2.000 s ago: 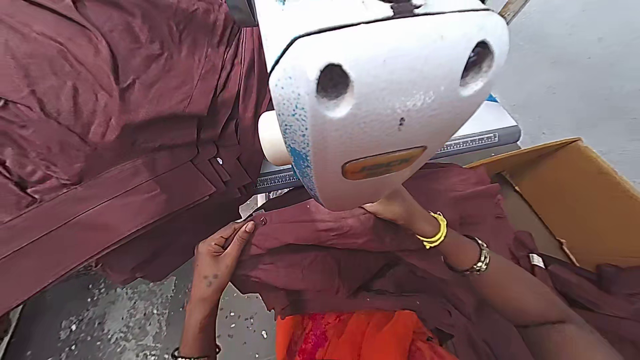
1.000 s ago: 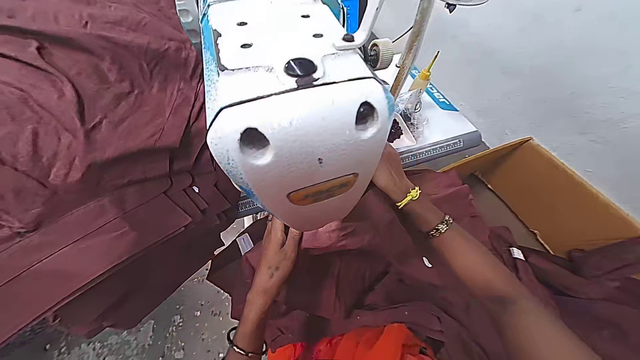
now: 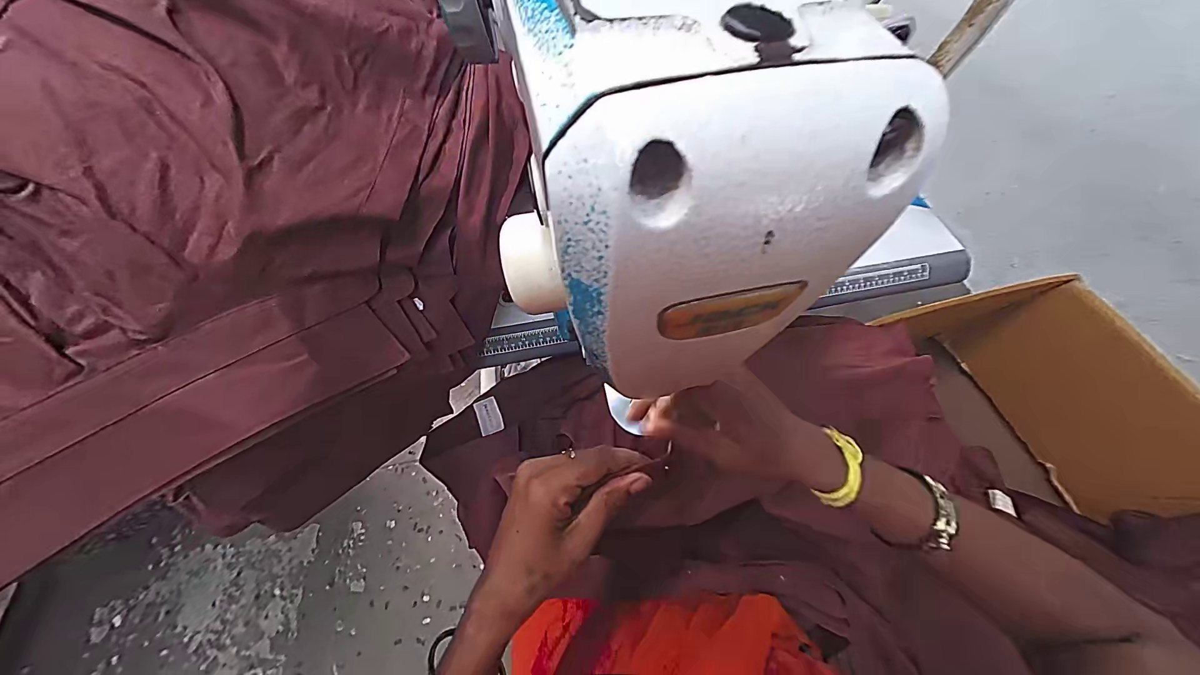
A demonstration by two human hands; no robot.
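Observation:
A white and blue industrial sewing machine head [image 3: 741, 206] fills the upper middle. Just below it, my left hand [image 3: 562, 506] pinches the edge of a maroon garment [image 3: 844, 375] between thumb and fingers. My right hand [image 3: 727, 427], with a yellow band at the wrist, is under the machine's front end, its fingertips bent at the same cloth; whether they grip it is partly hidden. A small white label [image 3: 488, 415] shows on the garment left of the hands. The needle area is hidden behind the machine head.
Stacked maroon garments [image 3: 234, 337] lie at the left beside the machine. An open cardboard box [image 3: 1087, 384] stands at the right, with more maroon cloth by it. A printed ruler scale [image 3: 525, 340] runs along the machine table edge. Orange cloth [image 3: 675, 637] covers my lap.
Both hands have come out from beside the machine head to a spot just below its front end. The garment's white label remains at the left. The view has shifted.

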